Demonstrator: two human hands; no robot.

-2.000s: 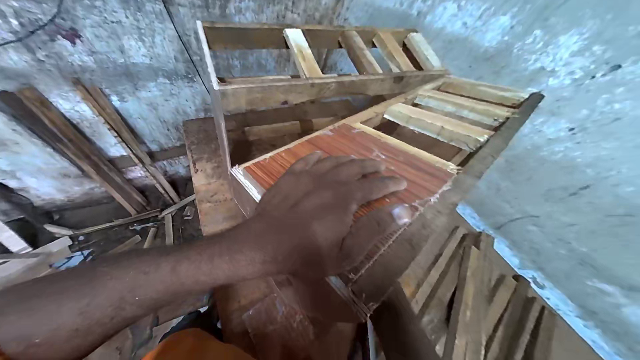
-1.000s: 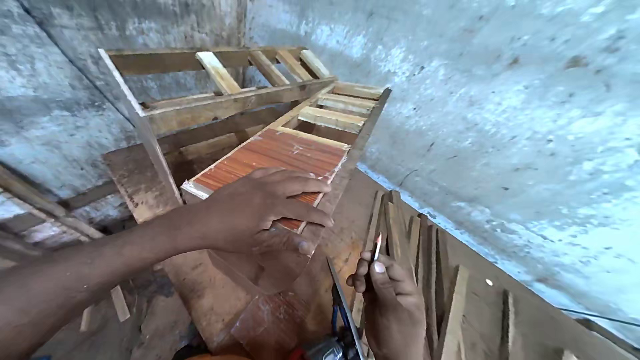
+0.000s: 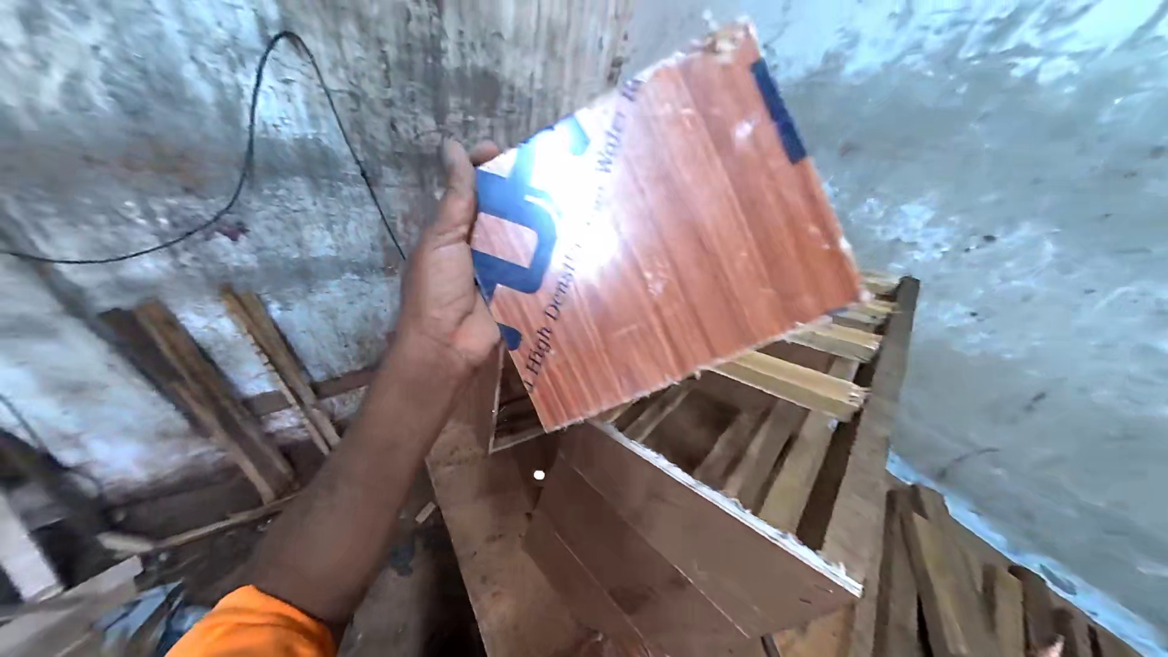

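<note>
My left hand (image 3: 449, 246) grips the left edge of a wood-grain laminated board (image 3: 693, 228), thumb on the near side, and holds it up tilted in the air. The board has rough, chipped edges, blue printed lettering and a bright glare spot. Below and behind it stands a wooden frame with slats (image 3: 794, 383), its open compartment showing under the board. A brown panel (image 3: 693, 520) with a ragged white top edge forms the frame's near end. Of my right hand only what may be a fingertip shows at the bottom right edge, too little to tell its state.
Wood strips (image 3: 949, 575) lie at the lower right by the wall. More timber pieces (image 3: 214, 401) lean against the left wall, where a black cable (image 3: 248, 155) hangs. A brown work surface (image 3: 484, 538) lies beneath the frame. Scraps litter the floor at lower left.
The laminated board lay on the frame under my left hand; now that hand holds it raised off the frame. My right hand, seen holding a small pointed thing one second ago, has moved almost entirely out of view.
</note>
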